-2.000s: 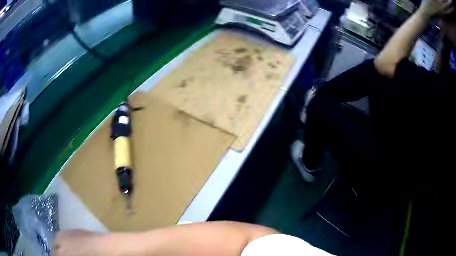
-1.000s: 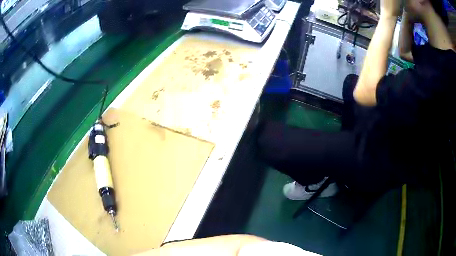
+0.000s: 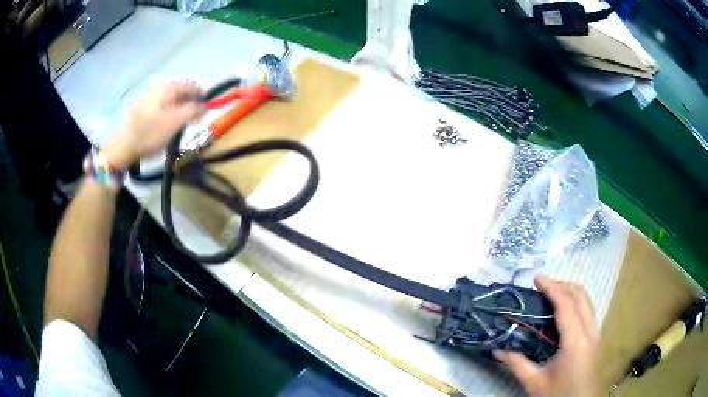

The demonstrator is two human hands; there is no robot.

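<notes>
My right hand grips the right end of the black fan unit at the lower right; thin grey and red wires show on its upper face, and its fan face is not seen. The thick black unit cable runs from the unit leftward into loose coils. My left hand, slightly blurred, is closed around the cable near its far end, above the coils. Part of the cable is hidden by the fingers.
An orange-red air blow gun lies beside my left hand. A bag of screws, loose screws and thin leads lie beyond the unit. The electric screwdriver lies on cardboard at right.
The view has swung from the scales and seated person to the foam work area. Both hands, the fan unit and its cable are now in view. The screwdriver now shows at the right edge.
</notes>
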